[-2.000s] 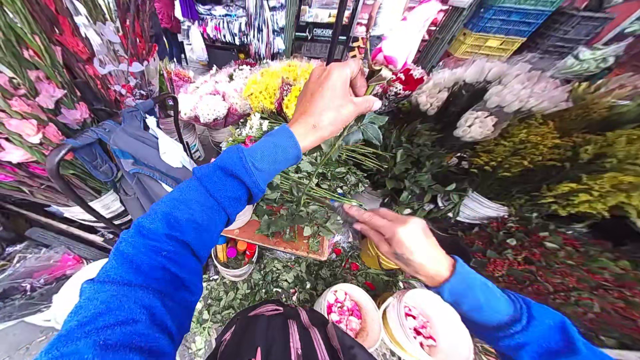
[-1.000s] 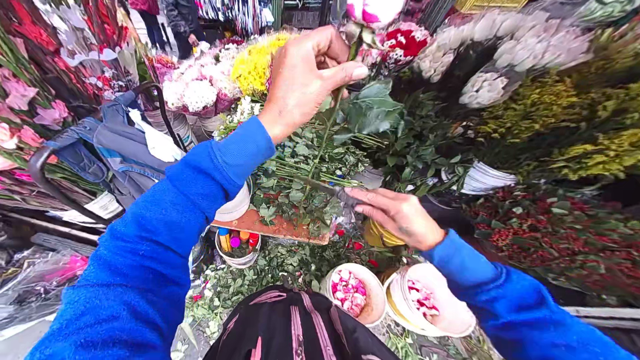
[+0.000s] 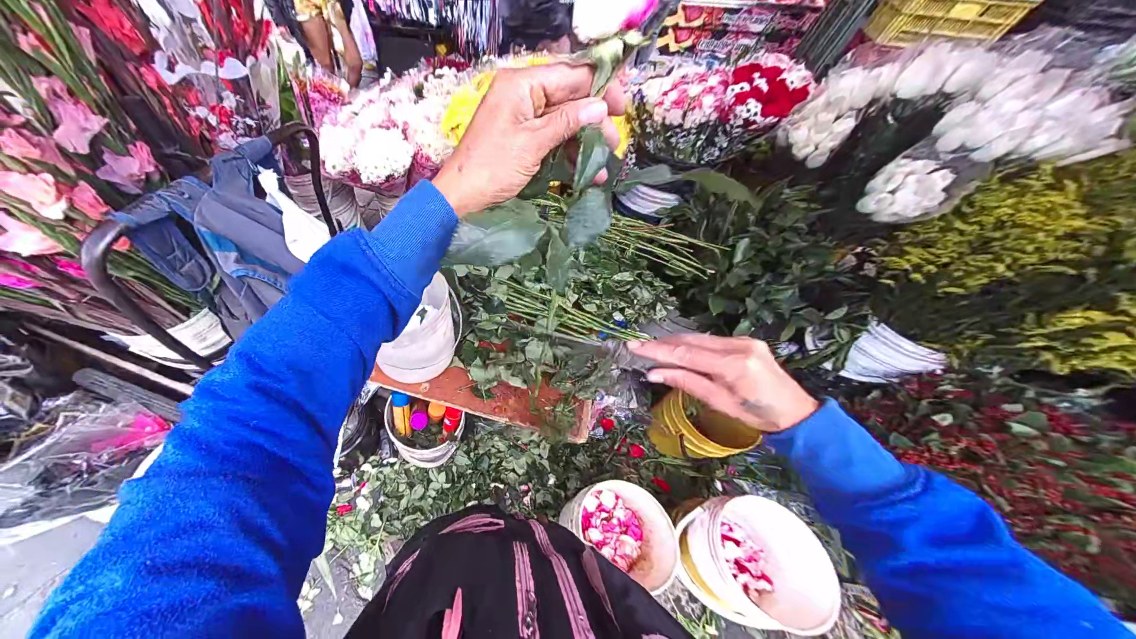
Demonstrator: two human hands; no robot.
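My left hand (image 3: 537, 133) pinches a rose stem just below its white and pink bloom (image 3: 611, 18), near the top of the view. Large green leaves (image 3: 506, 232) hang from the stem below my fingers. Lower right, my right hand (image 3: 732, 377) grips what looks like a knife; its thin blade lies across the lower stem, and its handle is mostly hidden by my fingers. Beneath it, cut green stems (image 3: 568, 311) and leaves lie heaped over a reddish-brown wooden board (image 3: 479, 397).
Buckets stand below: a yellow one (image 3: 688, 430), two with pink-white petals or blooms (image 3: 652, 532) (image 3: 799, 550), one with colourful containers (image 3: 426, 454). A white bucket (image 3: 426, 333) stands by the board. A backpack (image 3: 244, 226) hangs on a cart handle at left; white flowers (image 3: 1021, 98) fill the right.
The rose bloom, at the top edge one second ago, is still held upright by my left hand. My right hand stays low on the right. The view has shifted somewhat.
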